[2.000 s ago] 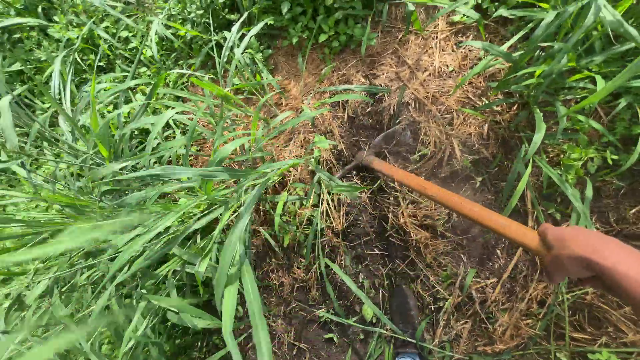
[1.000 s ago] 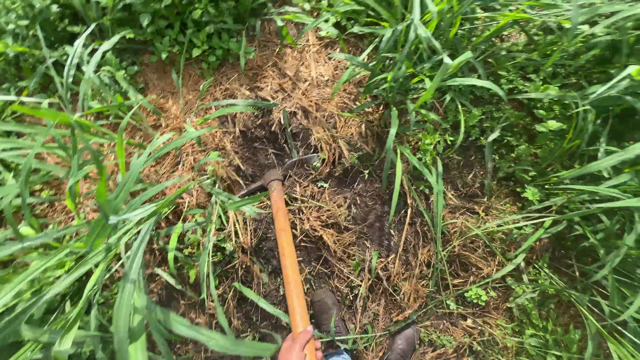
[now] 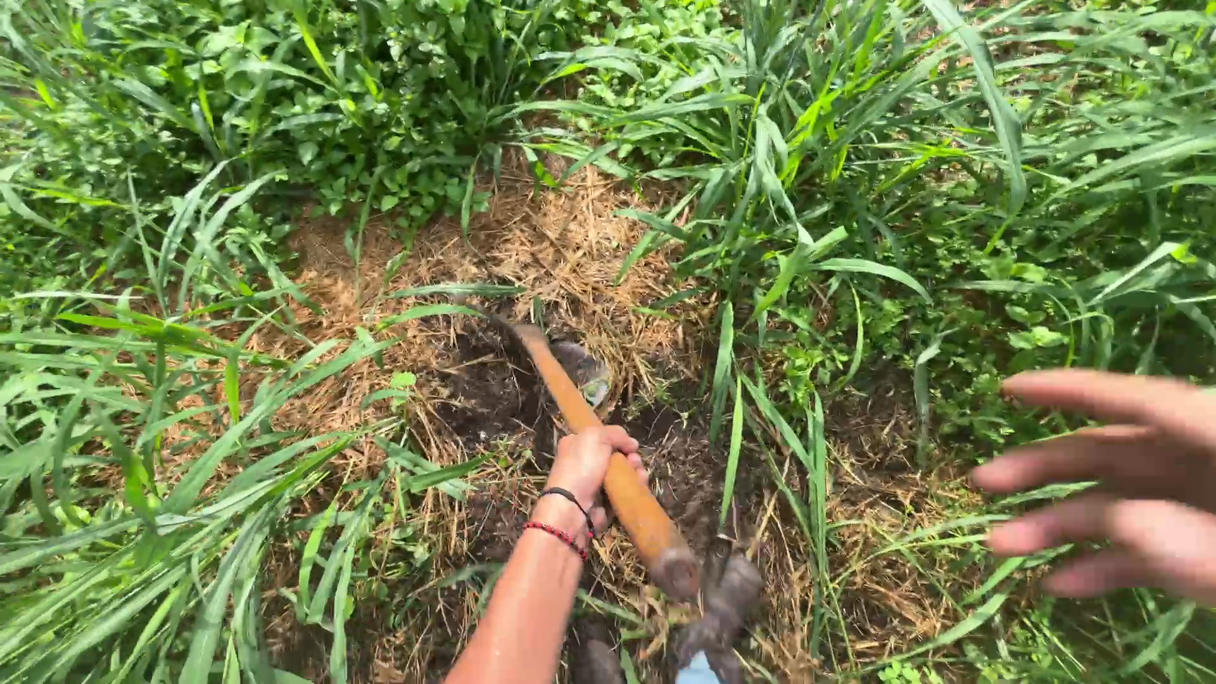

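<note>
My left hand (image 3: pixel 594 470), with a black and a red bracelet at the wrist, is wrapped around the wooden handle (image 3: pixel 570 399) of a mattock or pickaxe. The thick butt of the handle points down toward my feet. The tool's metal head (image 3: pixel 499 328) lies at the far end over a patch of dark loosened soil (image 3: pixel 484 399), its outline blurred. My right hand (image 3: pixel 1111 475) is at the right side, blurred, fingers spread, holding nothing, well apart from the handle.
Dry straw mulch (image 3: pixel 570 247) surrounds the dark soil. Tall grass (image 3: pixel 190 475) stands at the left and more grass (image 3: pixel 807 142) at the upper right, with leafy weeds (image 3: pixel 380 95) behind. Dark shoes (image 3: pixel 727 598) show at the bottom, near the handle's butt.
My left hand has come to show on the handle, nearer the tool's head than the gripping hand seen before. The handle has tilted, and my right hand is off it. The view has shifted.
</note>
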